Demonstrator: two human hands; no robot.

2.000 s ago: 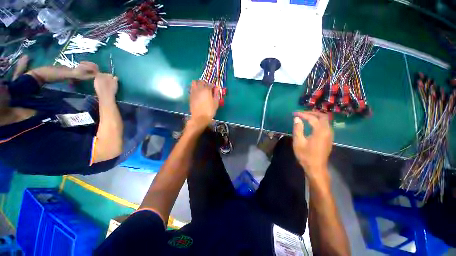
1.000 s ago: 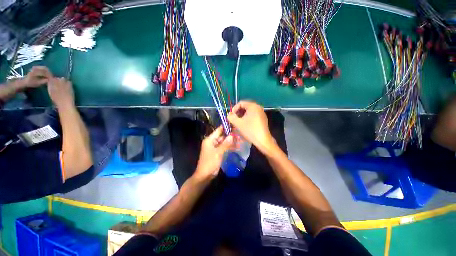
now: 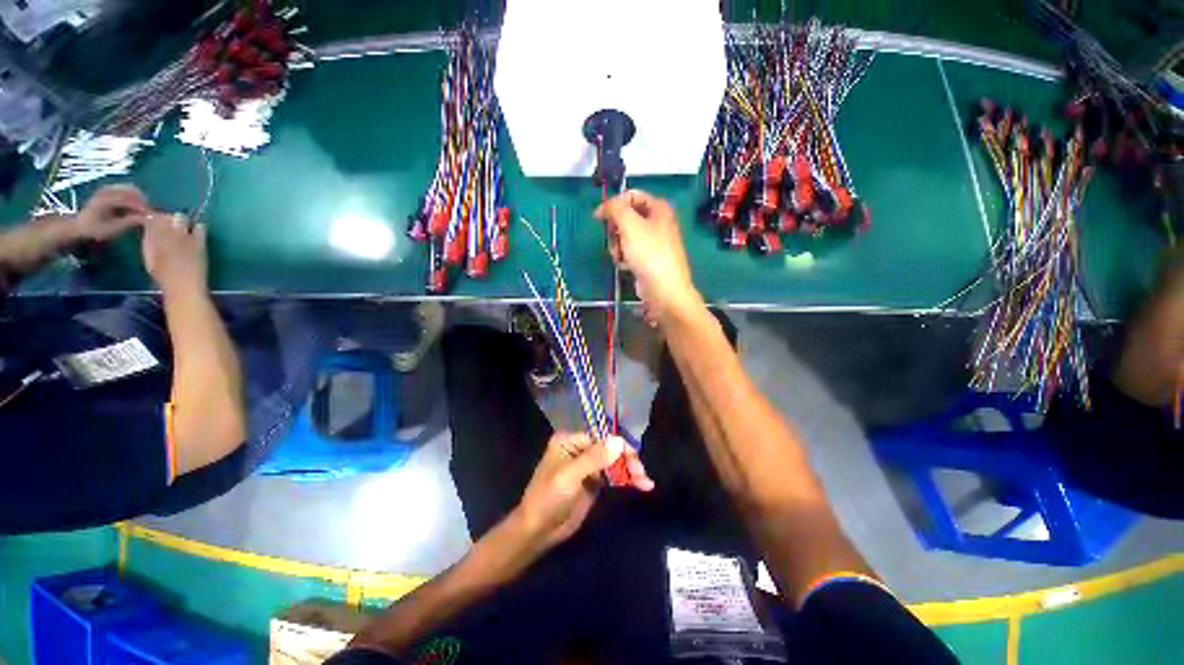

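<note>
My left hand (image 3: 571, 478) holds the red connector (image 3: 625, 470) of one harness over my lap. Loose wires (image 3: 571, 340) fan up and to the left from it. A red and dark pair of wires (image 3: 613, 351) runs straight up from the connector to my right hand (image 3: 639, 240). My right hand pinches this pair just below the black twisting head (image 3: 609, 159) of the white twisting machine (image 3: 610, 72). Whether the wire tips are inside the head is too small to tell.
The left harness bundle (image 3: 470, 169) and right harness bundle (image 3: 779, 143) flank the machine on the green bench (image 3: 312, 169). The far-right harness pile (image 3: 1039, 260) hangs over the edge. A neighbour's hands (image 3: 143, 227) work at left. Blue stools (image 3: 1000, 481) stand below.
My right hand has moved up from beside my left hand to the twisting head, drawing two wires out straight. My left hand has moved down towards me with the connector.
</note>
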